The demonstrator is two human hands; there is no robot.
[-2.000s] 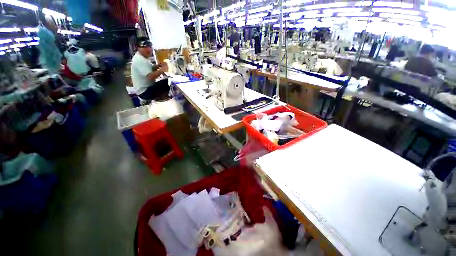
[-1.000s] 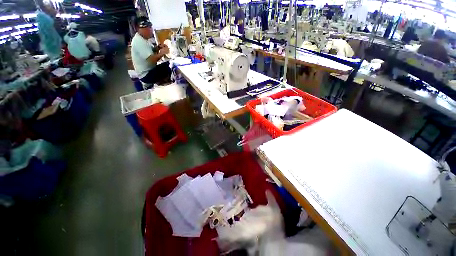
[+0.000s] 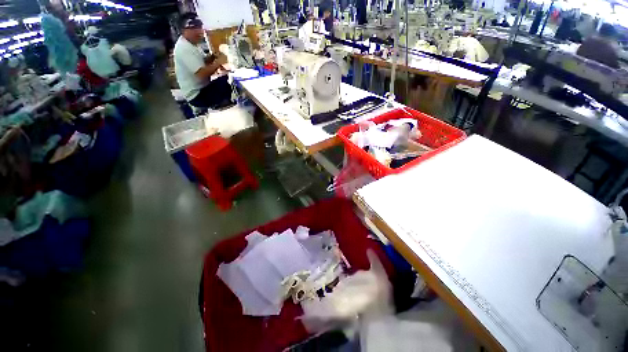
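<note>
Neither of my hands can be made out. A cream fabric heap [image 3: 354, 299], blurred, lies over the near right part of the dark red bin [image 3: 231, 309], close to the bottom edge. In the bin, flat pale lilac-white cut panels [image 3: 265, 268] lie fanned out. Tangled cream strips [image 3: 299, 283] lie beside the panels, on their right. A whitish blurred area [image 3: 406, 335] shows at the bottom edge, right of the heap; I cannot tell what it is.
A white wood-edged machine table [image 3: 482, 206] stands at the right. An orange-red basket [image 3: 385, 165] with scraps is at its far left end. Beyond are a sewing machine [image 3: 318, 86], a red stool [image 3: 217, 165], a grey crate [image 3: 180, 135] and a seated person [image 3: 196, 69].
The view has tilted down and shifted, so the bin, basket and table sit higher in the picture than at first. The cream heap shows more over the bin's near right part.
</note>
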